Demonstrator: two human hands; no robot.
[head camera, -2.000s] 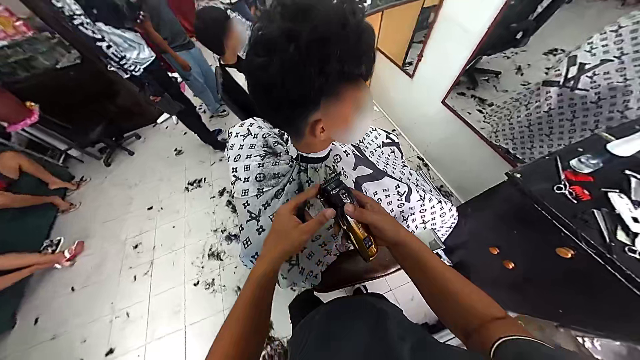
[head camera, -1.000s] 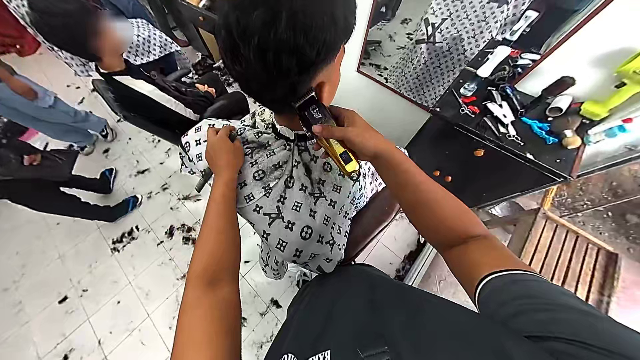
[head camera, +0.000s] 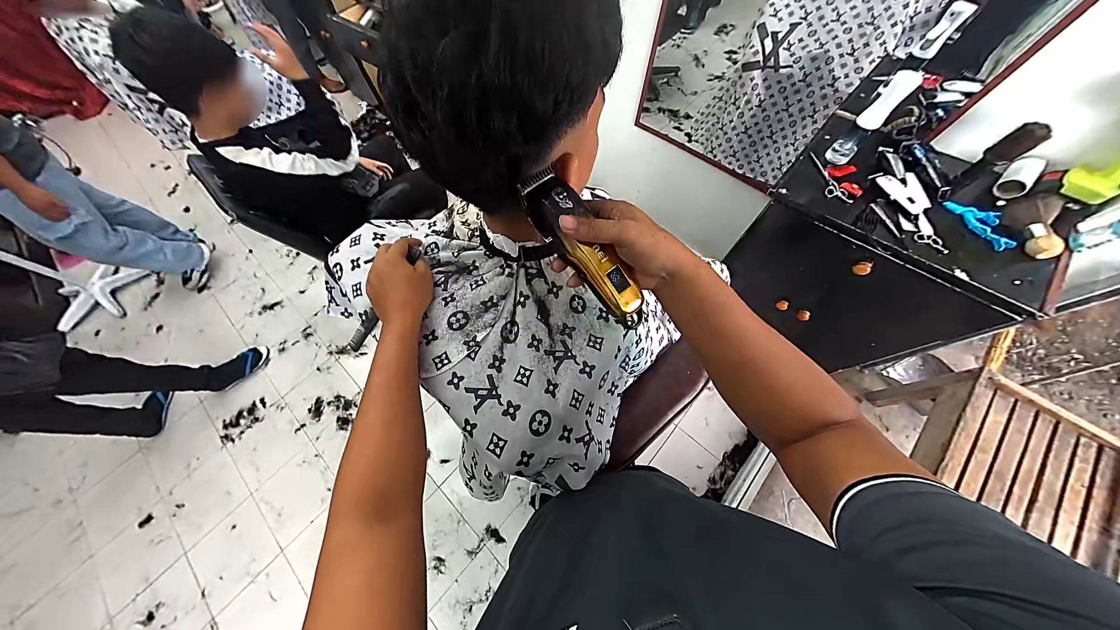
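My right hand (head camera: 626, 241) grips a black and gold hair clipper (head camera: 588, 249), its toothed blade against the hair at the nape, just behind the ear of a seated person (head camera: 499, 87). That person wears a white barber's cape (head camera: 516, 376) with a black print, strewn with cut hair. At the left shoulder, my left hand (head camera: 400, 282) is closed around a dark, slim tool, probably a comb (head camera: 363, 331), whose ends show above and below the fist. Most of this tool is hidden by the fingers.
A black counter (head camera: 840, 289) at the right holds scissors (head camera: 926, 232), white clippers (head camera: 906, 188), a neck brush (head camera: 1041, 227) and a spray bottle (head camera: 844, 144). A mirror (head camera: 744, 87) hangs on the wall. Another person (head camera: 271, 157) sits at the left. Hair clumps (head camera: 245, 420) litter the tiled floor.
Two seconds ago both hands were at the clipper, away from the head. Since then the right hand has brought it to the nape, and the left has moved to the left shoulder. The view has shifted.
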